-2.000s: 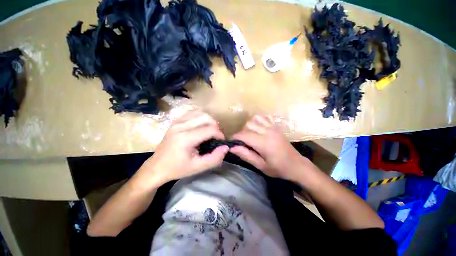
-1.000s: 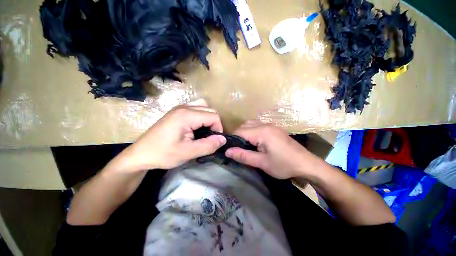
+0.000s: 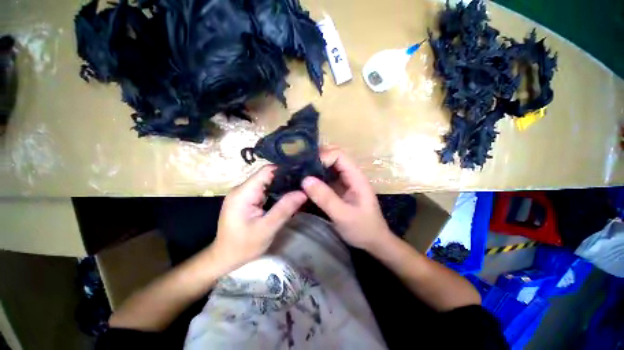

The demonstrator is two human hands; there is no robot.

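Note:
My left hand (image 3: 252,217) and my right hand (image 3: 347,202) both grip a black moulded part (image 3: 295,152) at the bench's front edge, thumbs close together on its lower end. The part points up, with a round opening and a small hook at its left side. A heap of shiny black cape parts (image 3: 212,65) lies behind to the left. A tangled heap of spiky black trim parts (image 3: 472,75) lies on the right. A white glue bottle (image 3: 384,70) with a blue nozzle and a marked white strip (image 3: 334,51) lie between the heaps.
A yellow bit (image 3: 529,119) touches the right heap on the tan bench top (image 3: 383,147). Below the bench are open cartons (image 3: 137,263), blue bins (image 3: 482,222) and a red stool (image 3: 523,215). Another black part (image 3: 7,82) shows at the far left.
The black part, earlier bunched and mostly hidden between my fingers, now stands up above them with its round opening showing. Both hands have turned upward. The camera view has shifted.

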